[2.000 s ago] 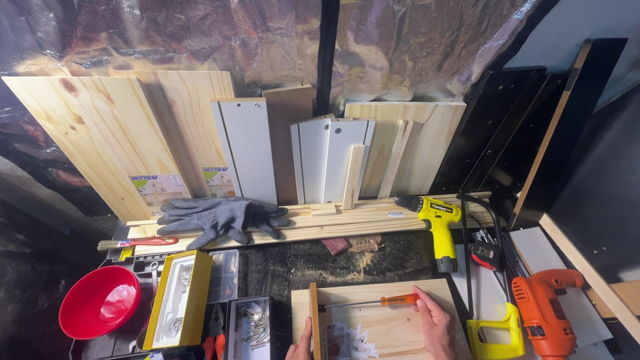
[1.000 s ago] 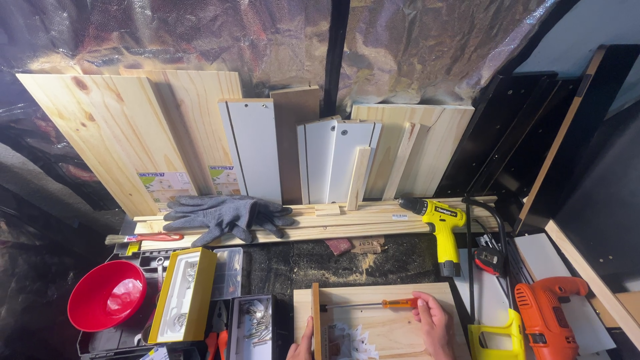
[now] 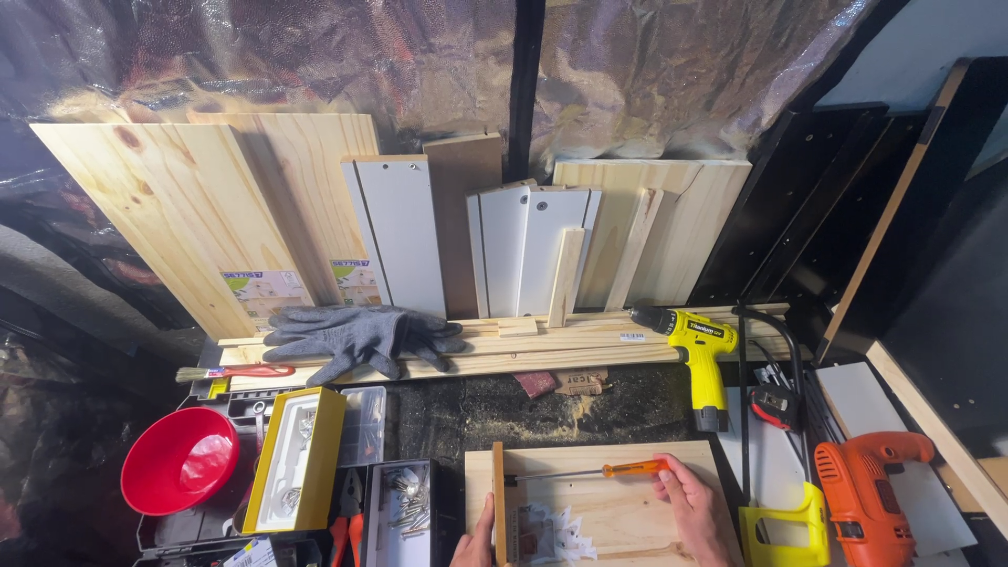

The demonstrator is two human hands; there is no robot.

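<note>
My right hand (image 3: 690,504) holds a screwdriver (image 3: 635,468) by its orange handle. Its long shaft lies level across a pine board (image 3: 630,451), with the tip at a small dark part on an upright wooden strip (image 3: 498,488). My left hand (image 3: 477,543), partly cut off by the bottom edge, rests against the left side of that strip; whether it grips the strip is unclear. A torn paper label (image 3: 571,537) shows on the wood right of the strip.
Left are a red bowl (image 3: 179,461), a yellow box (image 3: 303,465), a box of screws (image 3: 405,504) and pliers (image 3: 346,520). Grey gloves (image 3: 354,339) lie on pine strips (image 3: 504,358). Right are a yellow drill (image 3: 701,354), a tape measure (image 3: 773,405), a hacksaw (image 3: 783,535) and an orange power tool (image 3: 866,496).
</note>
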